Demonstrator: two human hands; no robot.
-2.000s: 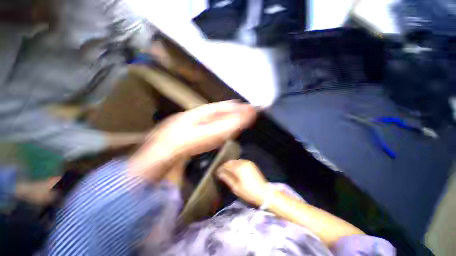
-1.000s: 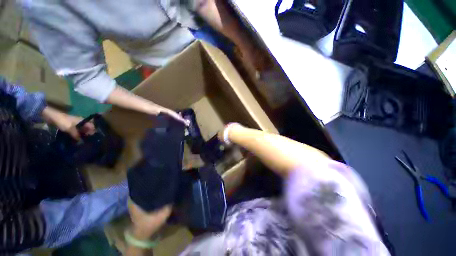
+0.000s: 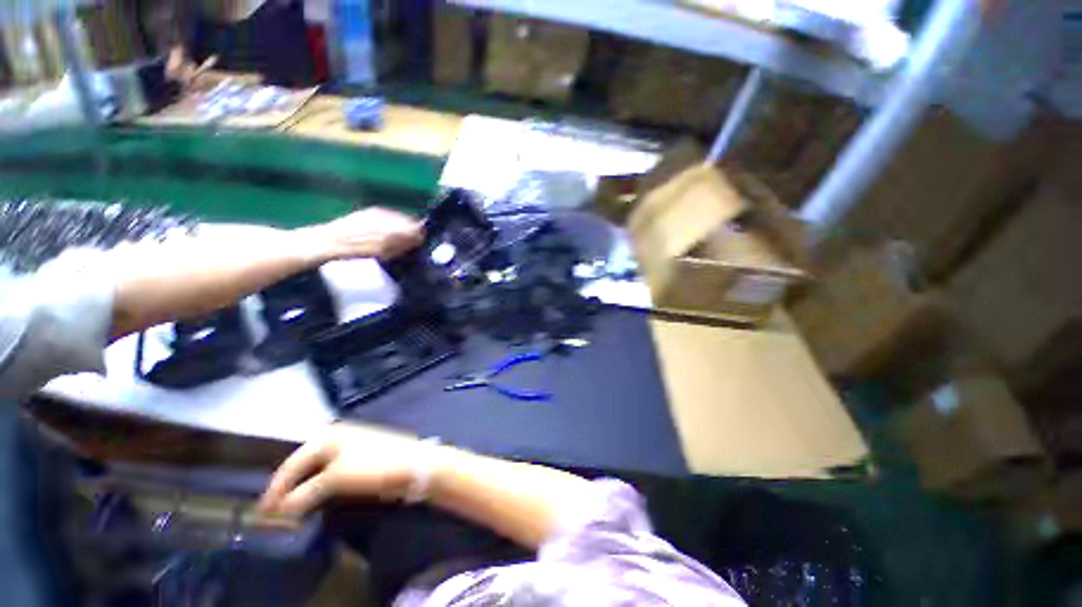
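Observation:
My right hand (image 3: 344, 468), with a bracelet and pale floral sleeve, is at lower left by the bench's near edge. Its fingers are bent; blur hides whether they grip anything. My left hand is not in view. Below it is a blurred carton edge (image 3: 214, 518) with dark shiny things under it. A black housing (image 3: 386, 356) lies on the dark mat (image 3: 605, 403). Another person's hand (image 3: 380, 231) is at a second black housing (image 3: 457, 231), tilted up. Blue-handled pliers (image 3: 519, 377) lie spread on the mat beside a heap of small black pieces (image 3: 540, 291).
Two more black housings (image 3: 291, 314) stand on the white surface (image 3: 237, 409) at left. A small open carton (image 3: 718, 255) stands beyond a flat cardboard sheet (image 3: 753, 397) at right. A green surface (image 3: 214, 166) runs behind. Stacked cartons and a metal post (image 3: 890, 119) are at right.
The view has swung from the large open carton to the bench. My right hand is out of that carton. The grey-sleeved person's hand now reaches over the bench to a housing.

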